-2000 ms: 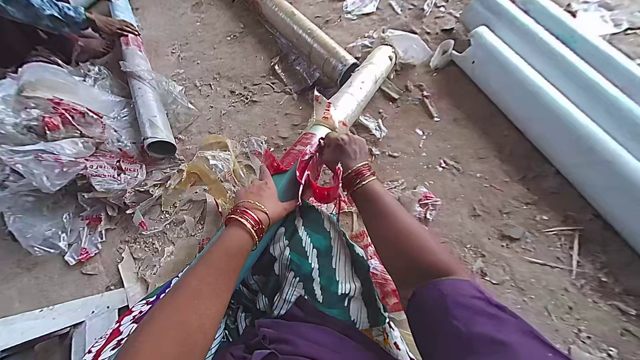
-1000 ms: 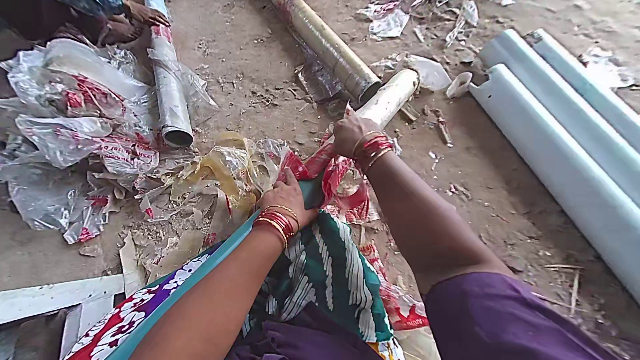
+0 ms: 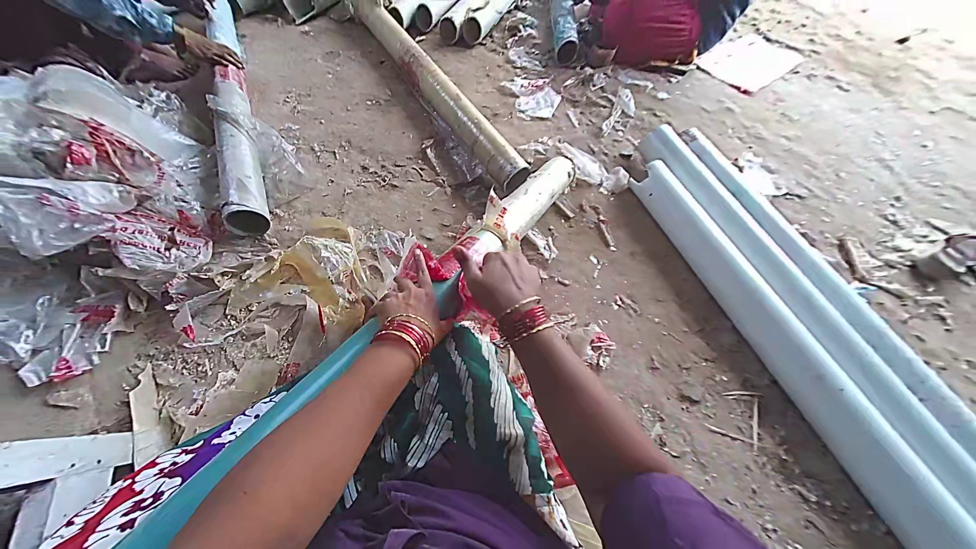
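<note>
A long pipe runs from my lap out to the dirt floor, with red-printed plastic wrap torn around its middle. My left hand rests on the pipe's near blue-green part, fingers spread along the wrap's edge. Just beyond it on the right, my right hand has its fingers curled at the wrap; the grip itself is partly hidden. Yellowish tape circles the pipe past my hands. Patterned cloth covers my lap beneath my forearms.
Pale blue pipes lie side by side at the right. A tan pipe lies ahead, its end near mine. Crumpled plastic wrap is heaped at left, beside a pipe touched by another person's hand. Another person crouches at the top right.
My right hand has come back along the pipe toward my left hand since a second ago. The view has tilted up, showing more pipes and another person ahead.
</note>
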